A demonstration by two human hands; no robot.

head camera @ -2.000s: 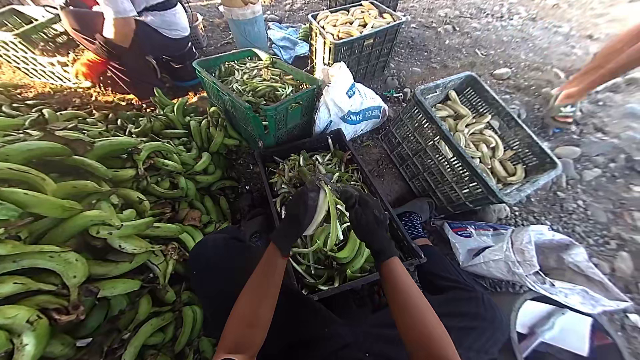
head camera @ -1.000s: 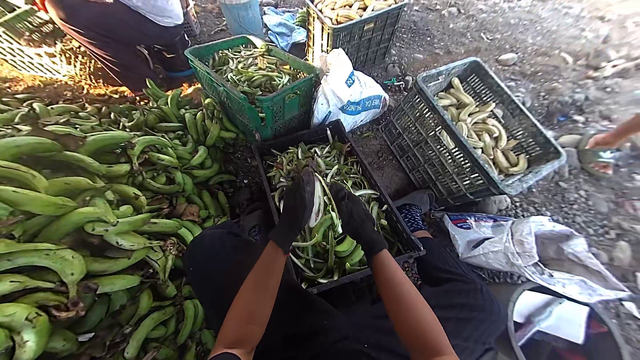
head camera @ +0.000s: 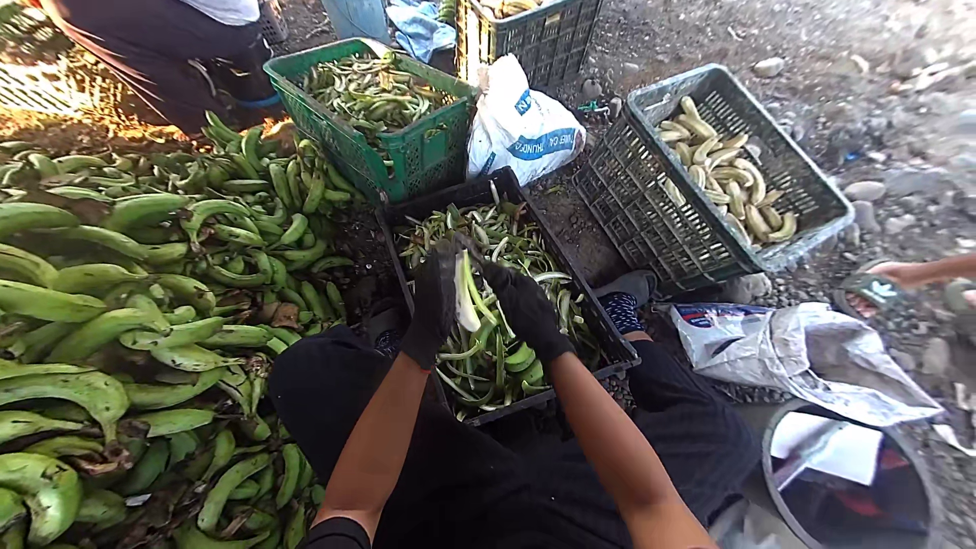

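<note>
Both hands wear dark gloves above a black plastic crate (head camera: pixel 560 271) full of green plantain peels (head camera: pixel 496 343). My left hand (head camera: pixel 433 301) is closed around a partly peeled plantain (head camera: pixel 466 293), its pale flesh facing right. My right hand (head camera: pixel 526 305) is at the fruit's right side, fingers near its upper end, where a strip of green peel hangs; whether it holds a tool is hidden. Unpeeled green plantains (head camera: pixel 99 328) are heaped on the left. Peeled plantains (head camera: pixel 720 171) lie in a dark green crate (head camera: pixel 663 206) at the right.
Behind stand a green crate (head camera: pixel 427 152) of peels, a white plastic bag (head camera: pixel 522 122) and another crate (head camera: pixel 541 46) of peeled fruit. An empty sack (head camera: pixel 801 354) and a round container (head camera: pixel 774 465) are at lower right. One person (head camera: pixel 160 53) is upper left; another's foot (head camera: pixel 873 290) shows at right.
The plantain in my left hand shows more bare pale flesh now, with a strip of peel hanging beside it. The other person's limb at the right has shifted lower in view.
</note>
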